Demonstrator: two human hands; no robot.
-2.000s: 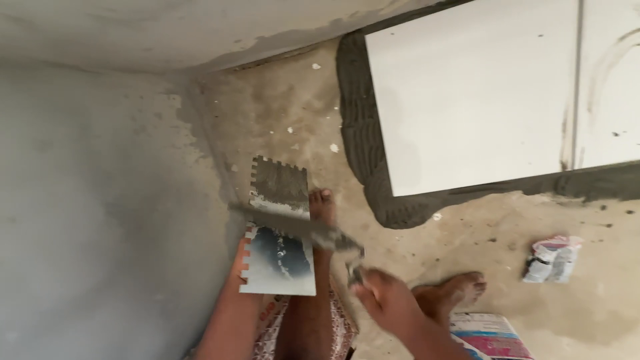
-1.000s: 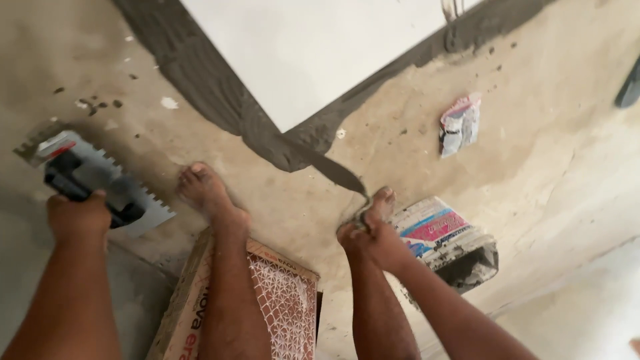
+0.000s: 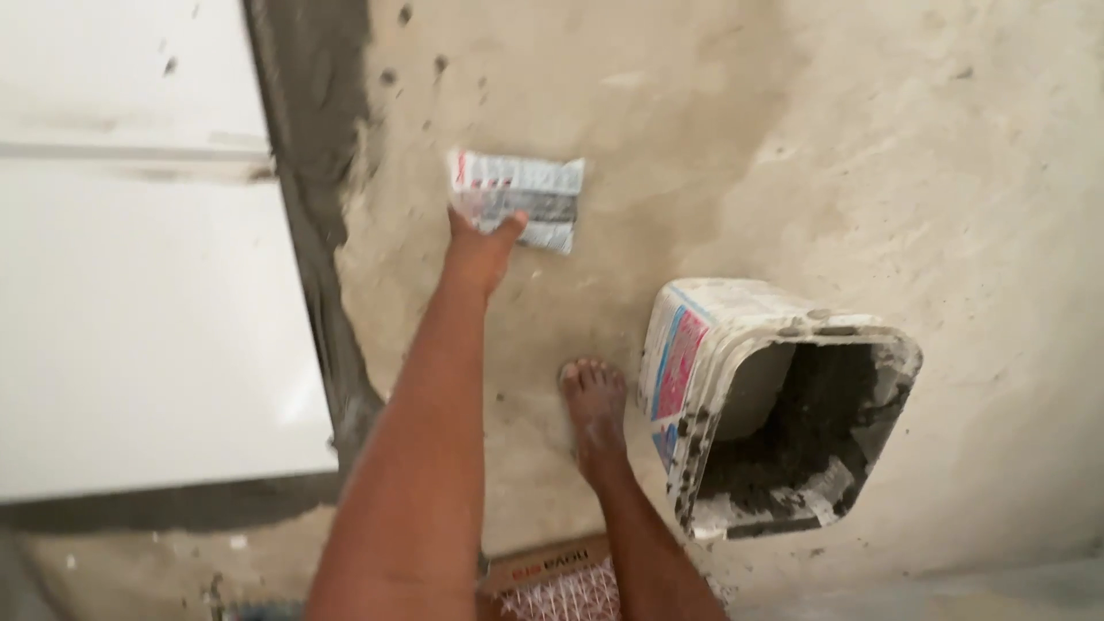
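My left hand point(image 3: 487, 246) is at the lower edge of a small printed plastic packet point(image 3: 535, 194). Its thumb lies over the packet, and the other fingers are partly hidden at the packet's left side. Beyond the hand's left, large white tiles point(image 3: 147, 328) lie with grey mortar point(image 3: 319, 207) spread along their edges. My right hand is out of view. A blurred bluish tool edge, perhaps the notched trowel, shows at the bottom left edge.
An open plastic bucket point(image 3: 681, 405) with grey mortar residue inside stands right of my bare foot point(image 3: 595, 405). A cardboard box with printing point(image 3: 552, 561) lies at the bottom, near my leg. The rough concrete floor point(image 3: 862, 172) bears dark mortar specks.
My left hand has let go of the notched trowel it held and reached the packet. My right hand, which held a pointed trowel, has left the view. The view has swung right.
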